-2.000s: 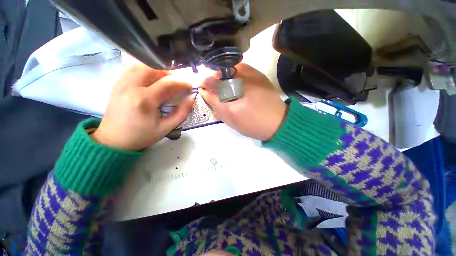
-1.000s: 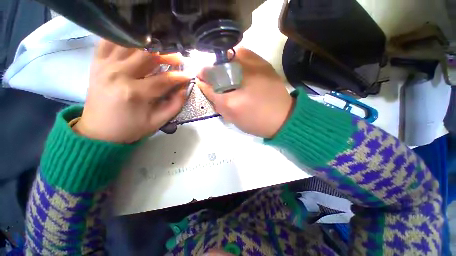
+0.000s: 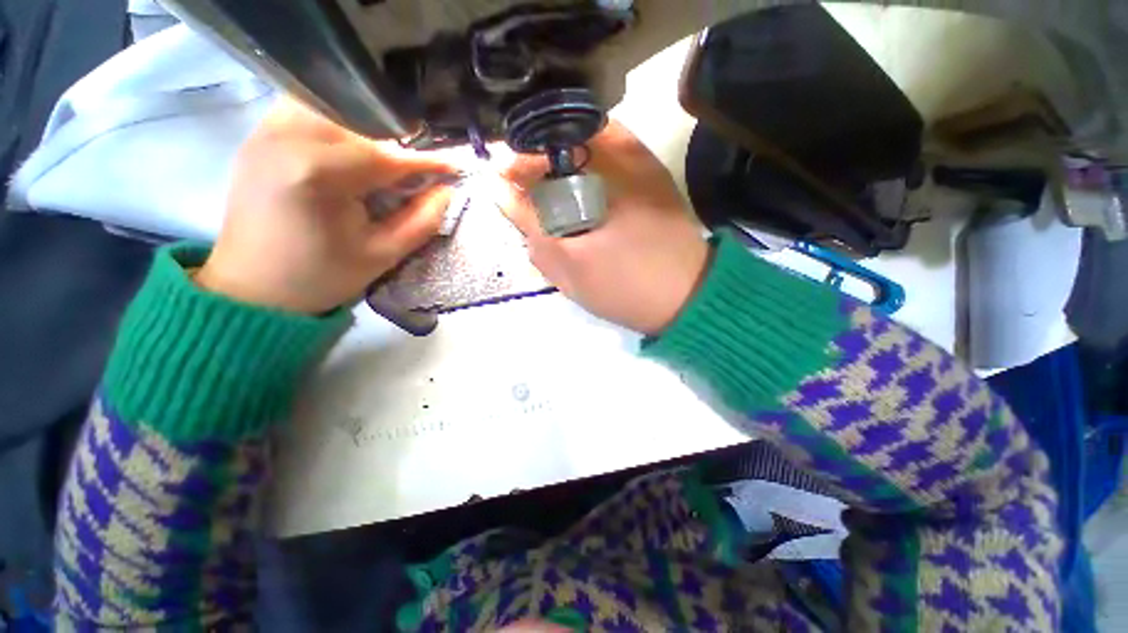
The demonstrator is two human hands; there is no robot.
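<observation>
My left hand (image 3: 316,210) is left of the needle, its thumb and fingertips closed on a small pale piece (image 3: 457,209) with a narrow dark bit beside it. The pale piece points down over the speckled needle plate (image 3: 464,270). My right hand (image 3: 625,241) is right of the needle, partly behind the grey cup-shaped fitting (image 3: 569,204). Its fingertips are lost in the bright light, so any hold is unclear. The dark sewing machine head (image 3: 421,62) overhangs both hands. A pale cloth sheet (image 3: 136,142) lies to the left, partly behind my left hand.
A black angular housing (image 3: 804,111) stands at the right, with blue-handled thread snips (image 3: 854,275) beside it. A white curled sheet (image 3: 1021,291) is at the table's right edge. Dark cloth (image 3: 50,322) lies at the far left. The white machine bed (image 3: 532,433) ends at my lap.
My left fingertips have moved slightly up and left from the right ones, and the small pale piece now shows between them. More of the needle plate is uncovered. My right hand has barely moved.
</observation>
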